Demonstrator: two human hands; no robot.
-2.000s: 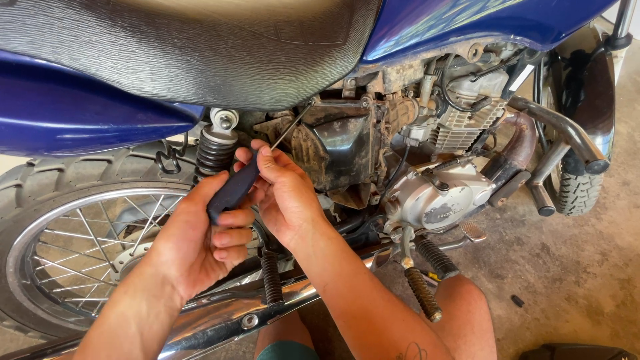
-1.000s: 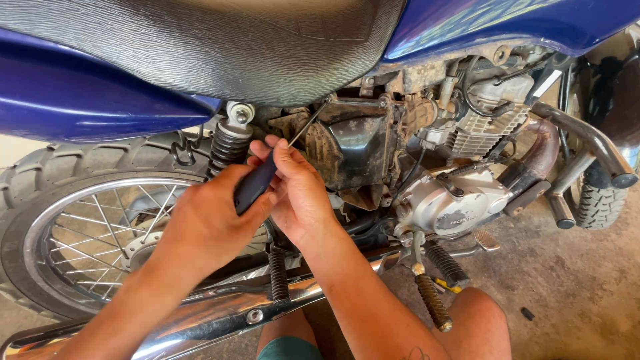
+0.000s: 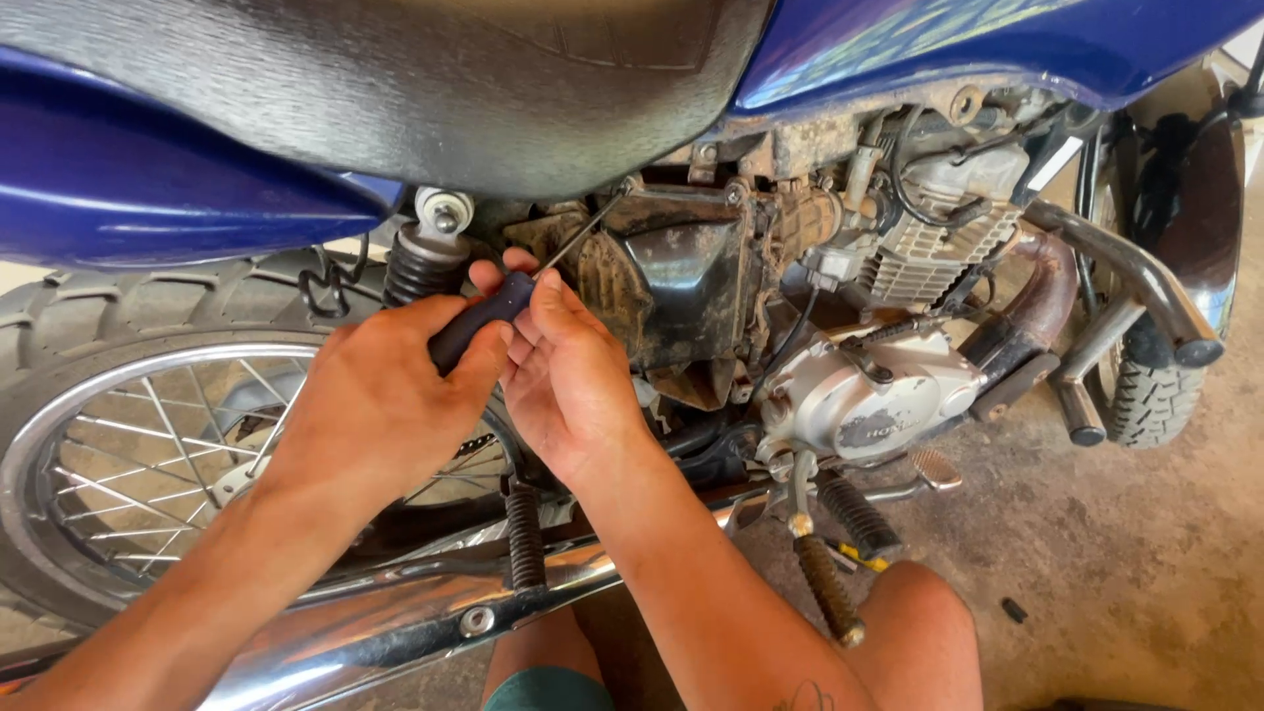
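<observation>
My left hand (image 3: 380, 390), its back facing up, is closed around the dark handle of a screwdriver (image 3: 479, 321). Palm up, my right hand (image 3: 563, 380) holds the front of the handle with thumb and fingertips where the thin metal shaft starts. That shaft slants up and right to the upper left corner of the black, dirt-covered side housing (image 3: 686, 262), just below the seat edge. Whether the tip sits in a screw head is too small to tell. Another fastener (image 3: 736, 191) shows at the housing's upper right.
Around my hands are the motorcycle's black seat (image 3: 395, 89), shock absorber (image 3: 425, 262), spoked rear wheel (image 3: 148, 454) and chrome exhaust pipe (image 3: 346, 642). The engine cover (image 3: 879, 400), kick-start lever (image 3: 829, 592) and footpeg (image 3: 857, 513) are on the right. A small black piece (image 3: 1013, 609) lies on the floor.
My left hand has rolled over on the handle: its curled fingers faced the camera two seconds ago, and now its back does. The shaft still points at the same corner of the housing.
</observation>
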